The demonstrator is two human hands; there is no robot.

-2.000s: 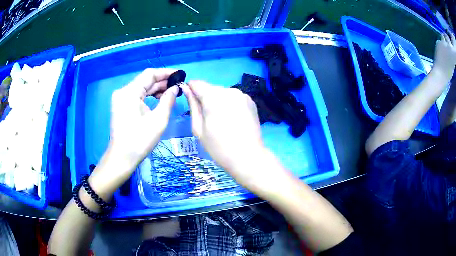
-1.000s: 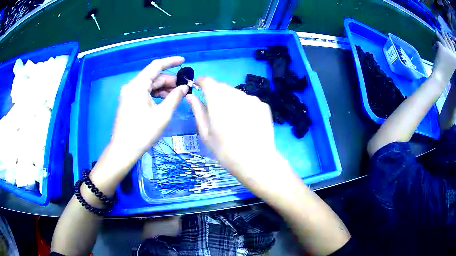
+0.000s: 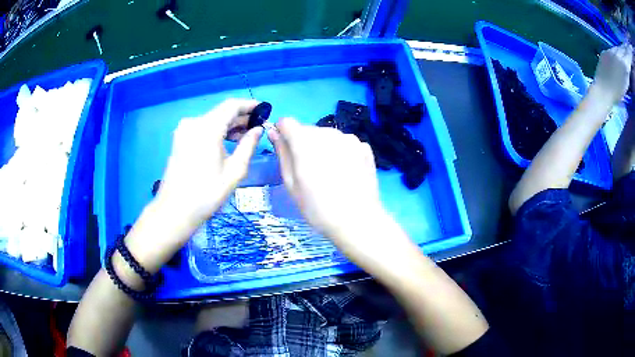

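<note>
My left hand (image 3: 209, 150) holds a black plastic housing (image 3: 260, 114) upright between thumb and fingers, above the blue parts tray (image 3: 292, 63). My right hand (image 3: 324, 164) pinches the white section of a lead (image 3: 269, 127) at the housing's lower right side. A thin dark line, perhaps the lead's other end, rises above the housing. How far the lead sits in the housing is hidden by my fingertips. The clear parts box (image 3: 198, 265) with many white-and-blue leads lies below my hands. More black housings (image 3: 390, 136) are heaped at the tray's right.
A green conveyor belt (image 3: 278, 24) beyond the tray carries housings with white tails. A blue tray of white parts (image 3: 42, 160) stands at the left. At the right, another person's arm (image 3: 567, 153) reaches over a blue tray (image 3: 512, 150) of black parts.
The housing stays in my left hand and is tilted differently, with my right fingers still at it. The housings on the belt have shifted. The other person's hand has moved slightly.
</note>
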